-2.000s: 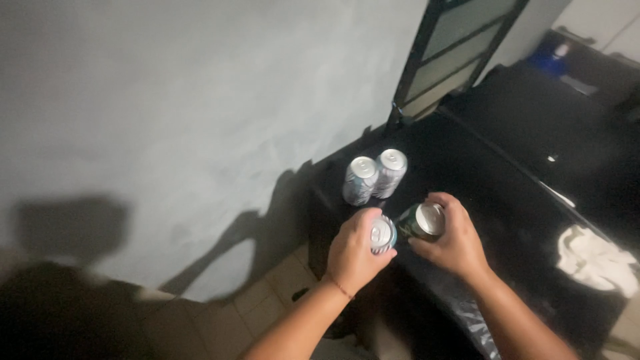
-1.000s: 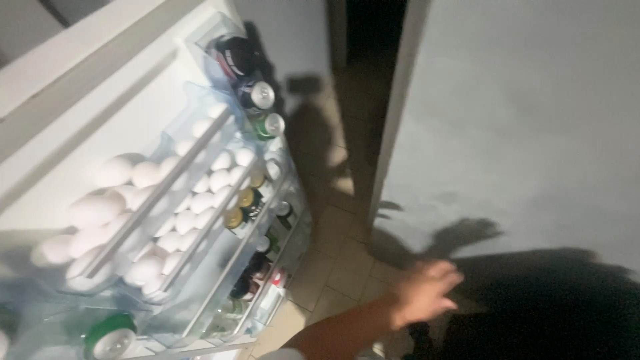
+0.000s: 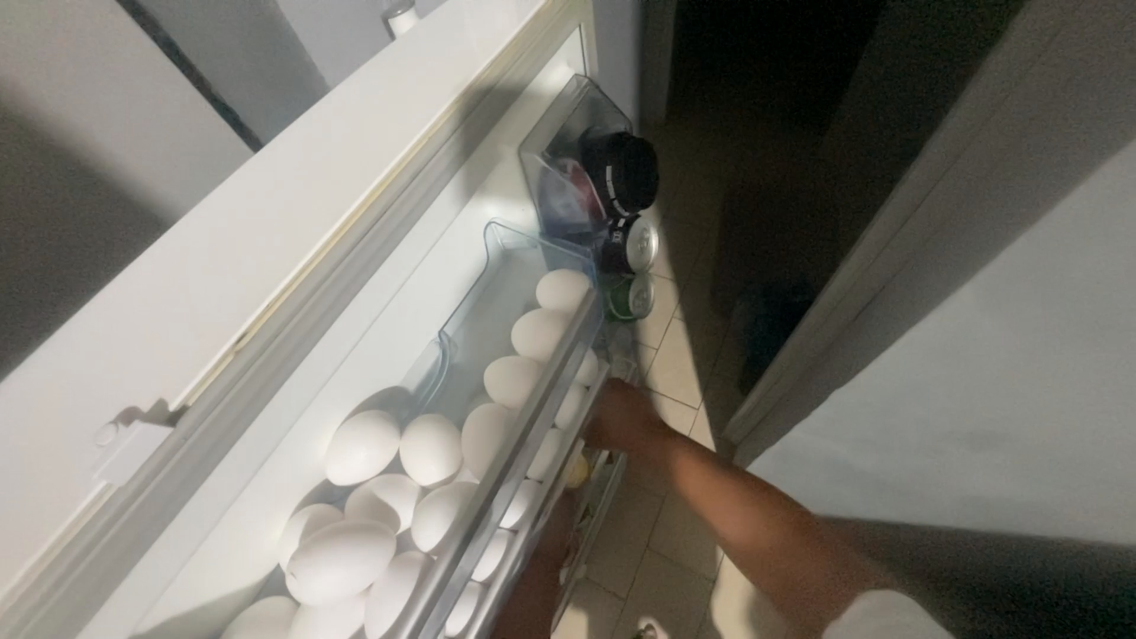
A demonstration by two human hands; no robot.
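Note:
My right hand reaches in at the lower shelves of an opened refrigerator door; its fingers are partly hidden behind the upper rack, and what they touch cannot be made out. Part of my left arm shows lower down behind the rack, with the left hand hidden. White eggs fill much of the clear door rack. Beyond its far end are a black-lidded container, a dark can and a green can. A yellowish thing shows beside my right hand.
The white refrigerator door crosses the left side. A pale wall with a door frame stands at the right. Tiled floor runs between them, with a dark doorway beyond.
The view has swung from the dark surface with cans to the refrigerator door. My right hand, seen apart from the door one second ago, is now at its lower shelves.

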